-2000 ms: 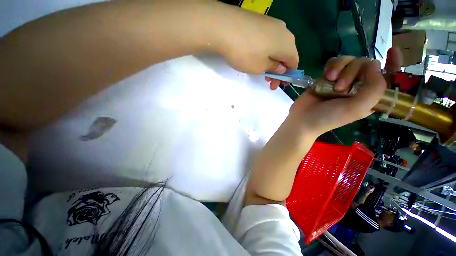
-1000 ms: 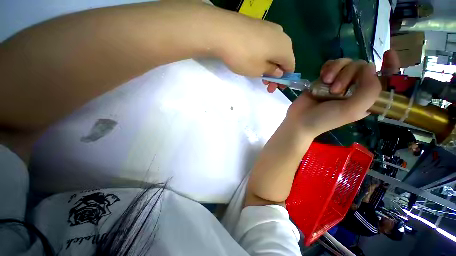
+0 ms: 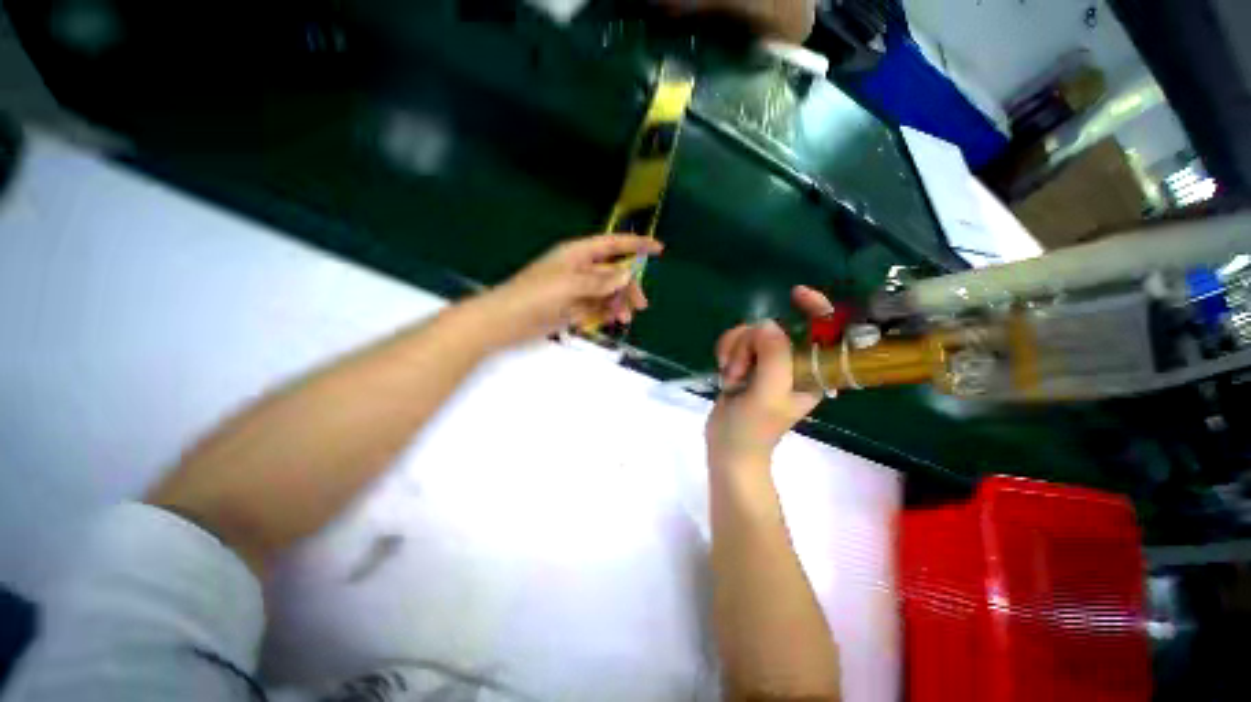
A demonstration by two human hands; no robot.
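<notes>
My left hand (image 3: 583, 291) is over the edge between the white sheet and the green surface, fingers pinched. A small pale blue piece (image 3: 637, 263) shows between its fingertips; the rest of it is hidden or blurred. My right hand (image 3: 763, 380) is closed around the front end of the gold dispensing gun (image 3: 885, 364), which comes in from the right. A red part (image 3: 829, 327) sits beside the gold cylinder. The thin, pale nozzle (image 3: 693, 384) points left, apart from my left hand.
The white work sheet (image 3: 508, 480) lies under my arms, with a grey smudge. A yellow and black striped bar (image 3: 652, 158) crosses the green surface (image 3: 453, 151) behind my left hand. A red basket (image 3: 1022, 590) stands at lower right. A thick pale hose (image 3: 1084, 268) runs above the gun.
The view has turned and shifted, showing more green surface. My left hand has moved away from the nozzle with the blue piece. My right hand still holds the gun.
</notes>
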